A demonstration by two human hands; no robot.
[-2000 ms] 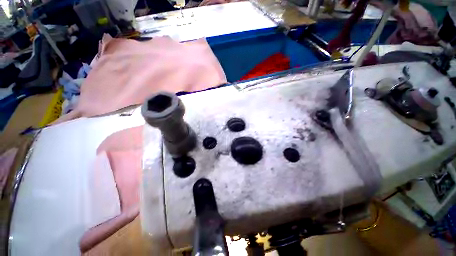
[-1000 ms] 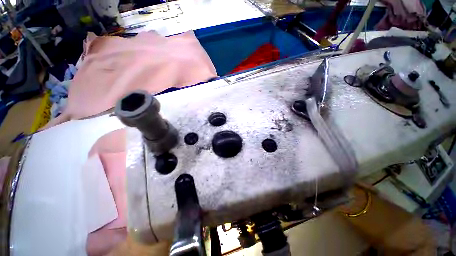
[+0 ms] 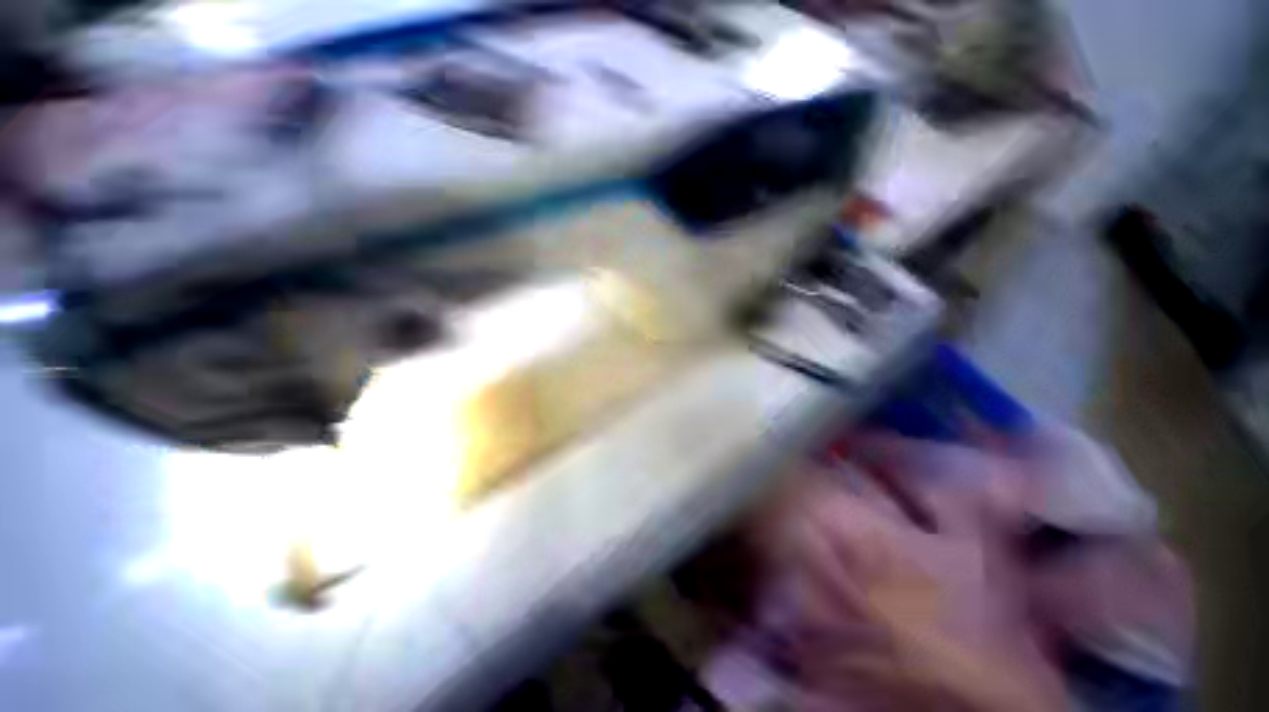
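Note:
The frame is strongly blurred. A heap of pink cloth pieces (image 3: pixel 1127 570) lies at the lower right, beyond the table's front edge. My right hand (image 3: pixel 905 598) is a blurred skin-toned shape at this heap; its fingers cannot be made out, nor whether it grips cloth. My left hand is not in view. The white sewing machine head (image 3: pixel 181 209) crosses the upper left, with bright lamp glare below it. A small dark part (image 3: pixel 304 577) stands in the glare on the white table (image 3: pixel 557 577).
The table's front edge runs diagonally from bottom centre up to the right. A small box-like part with dark wires (image 3: pixel 863 327) is near its right end. Something blue (image 3: pixel 960 390) is beside the pink heap. Floor (image 3: pixel 1183 417) shows at the right.
The view has swung to the right and blurred. My right hand has moved from beneath the machine head to the pink heap. The blurred hand at the lower left has left the picture.

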